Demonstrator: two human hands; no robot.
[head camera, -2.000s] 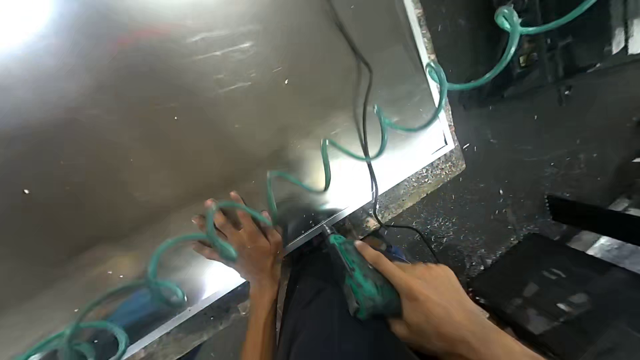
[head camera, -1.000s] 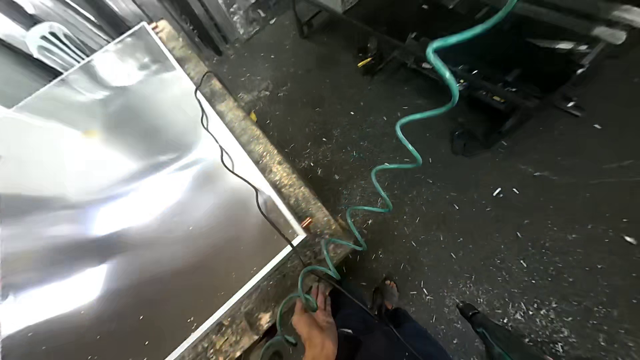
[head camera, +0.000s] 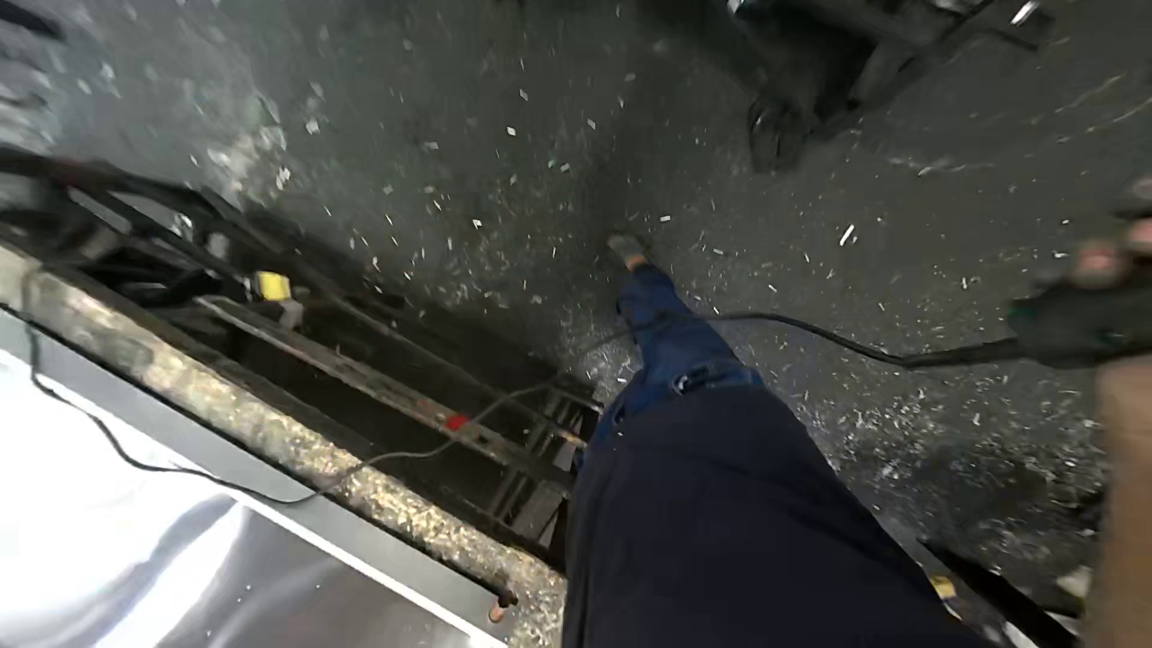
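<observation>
At the right edge, blurred and partly cut off, my right hand (head camera: 1102, 261) is closed around a dark green corded power tool (head camera: 1071, 326). Its black cord (head camera: 810, 331) runs left across my leg and over the table edge onto the sheet. A shiny metal sheet with a pale frame (head camera: 297, 585) lies at the lower left on a worn table (head camera: 360, 486). My left hand is out of view. Near the sheet's corner is a small copper-coloured piece (head camera: 498, 610).
Below the table edge are metal bars (head camera: 360, 369) and a yellow object (head camera: 273, 286). Small chips litter the dark floor (head camera: 504, 180). A dark metal stand (head camera: 837, 63) is at the top right. My legs (head camera: 720, 504) are beside the table.
The view has swung widely from the sheet to the floor. Two seconds ago my left hand lay on the sheet and the tool was at its edge; now the tool is away from the table.
</observation>
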